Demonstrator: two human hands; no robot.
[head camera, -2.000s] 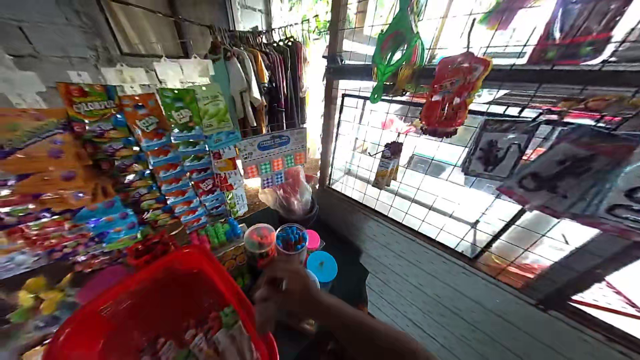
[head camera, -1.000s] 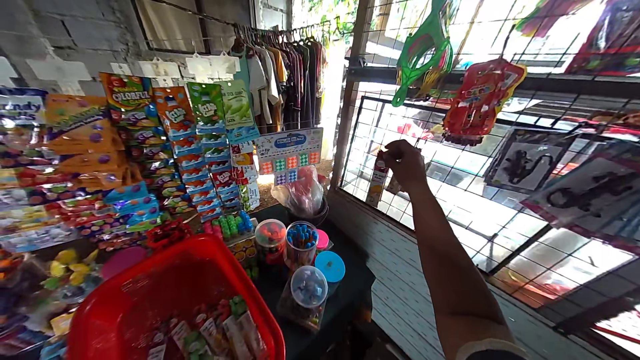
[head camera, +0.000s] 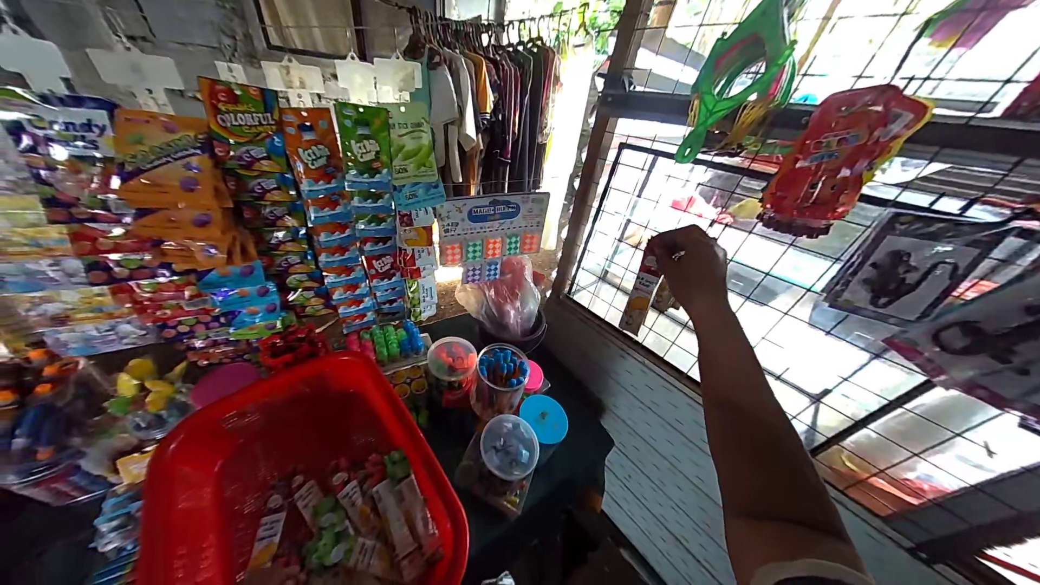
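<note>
My right hand (head camera: 689, 264) is raised at the wire grid (head camera: 601, 236), its fingers closed on the top of a narrow printed packet (head camera: 640, 299) that hangs down in front of the mesh. Part of another small packet shows just behind my fingers. My left hand is not in view. At the lower left stands a red plastic basin (head camera: 199, 467), with several small printed packets (head camera: 390, 516) and green wrapped pieces (head camera: 327, 532) in its bottom. To the right of the basin is a tub with a clear lid (head camera: 509, 447).
Jars with blue-tipped sticks (head camera: 501, 370) and red contents (head camera: 452, 361) stand beside a blue lid (head camera: 544, 418) on a dark table. Strips of candy packets (head camera: 317, 162) hang at the left. A red toy package (head camera: 837, 158) and green plastic toy (head camera: 739, 77) hang near my forearm.
My right hand has moved from over the jars beside the basin up to the grid. One second ago it was at the grid too, with its fingers at a hanging packet.
</note>
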